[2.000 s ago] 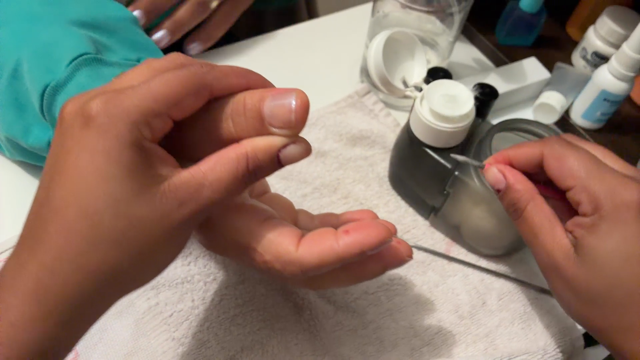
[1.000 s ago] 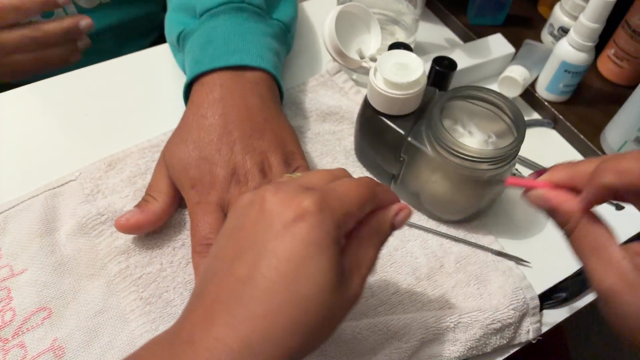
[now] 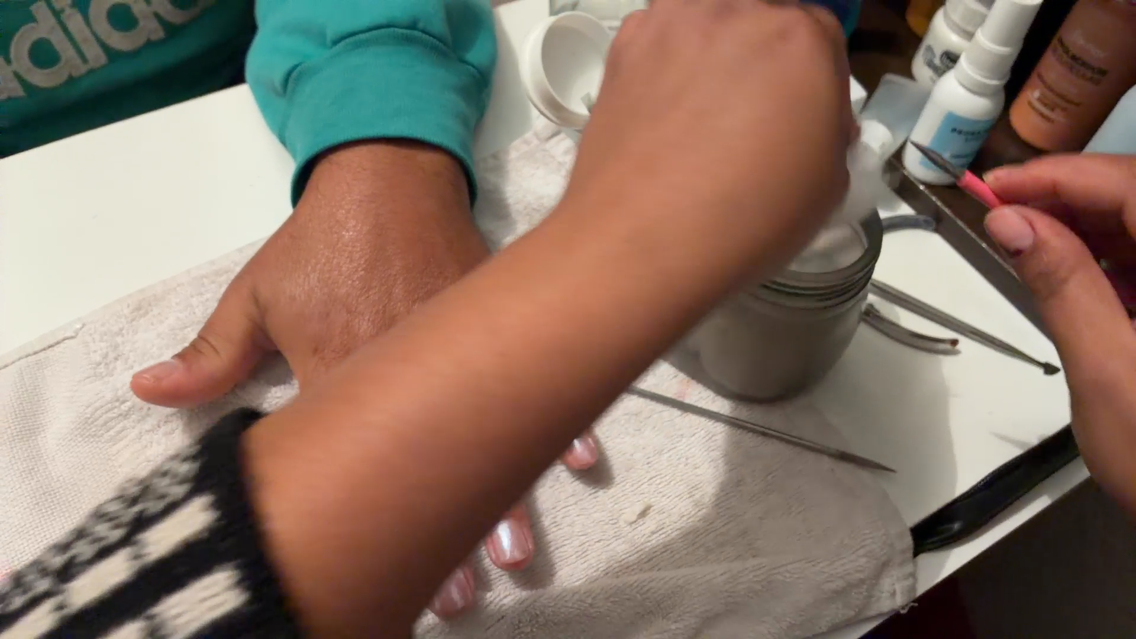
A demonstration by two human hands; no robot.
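Note:
My left hand (image 3: pixel 737 106) is over the open glass jar (image 3: pixel 781 328), its fingers hidden behind its back. White cotton (image 3: pixel 856 182) stands up out of the jar beside this hand; whether the fingers grip it cannot be seen. At the right, my right hand (image 3: pixel 1056 231) pinches a thin pink-handled tool (image 3: pixel 981 188) with a dark pointed tip aimed up and left. Another person's hand (image 3: pixel 364 257), in a teal sleeve, lies palm down on the whitish towel (image 3: pixel 674 515) under my left forearm. Its shiny pink nails show below the forearm.
A slim metal tool (image 3: pixel 763 430) lies across the towel's edge. More metal tools (image 3: pixel 963 328) rest right of the jar, with a black strap-like object (image 3: pixel 994 493) nearer. An open white container (image 3: pixel 568 67), a white spray bottle (image 3: pixel 954 115) and an orange-brown bottle (image 3: pixel 1074 75) stand behind.
My left hand has moved from the other person's hand up to the jar. That person's hand was palm up two seconds ago and now lies palm down.

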